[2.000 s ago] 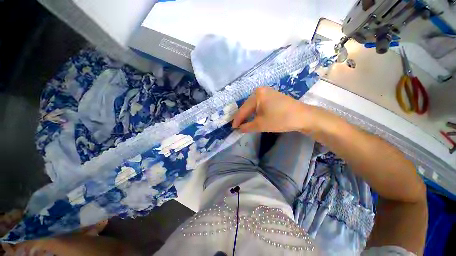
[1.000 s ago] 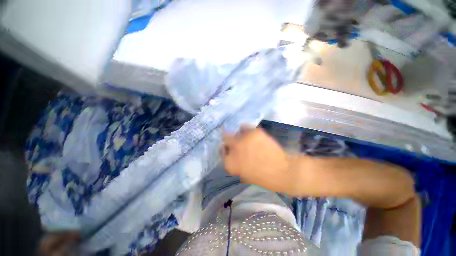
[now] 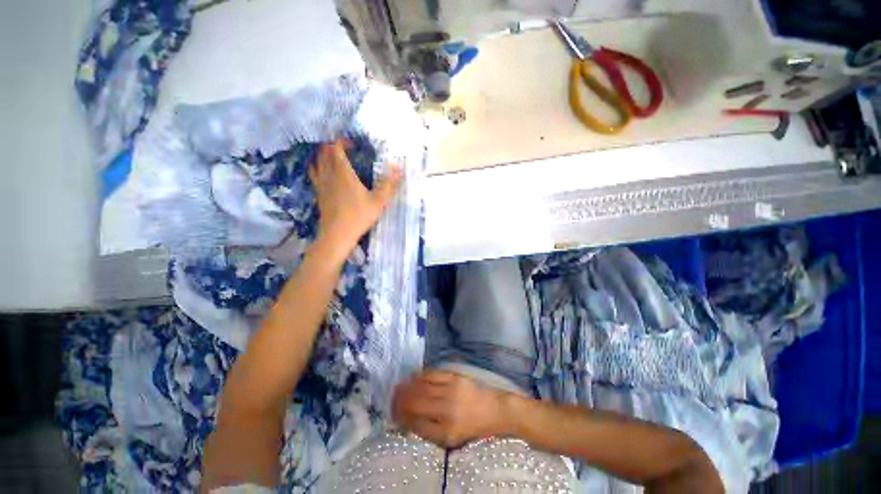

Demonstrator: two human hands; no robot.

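A pale blue shirred band joined to dark blue floral fabric runs from under the lit machine head down to my lap. My left hand lies on the fabric just below the presser foot area, thumb and fingers spread, pressing the cloth. My right hand is closed at the lower end of the band near my waist, slightly blurred, gripping its edge. The needle and presser foot are washed out by the lamp.
Scissors with yellow and red handles lie right of the needle. A thin red tool lies farther right. A ruler strip runs along the table edge. Pale blue gathered garments hang over a blue bin. More floral fabric hangs at lower left.
The view has turned toward the right side of the table. My left hand has moved from the far lower-left end up to the cloth near the needle. My right hand is now down by my waist.
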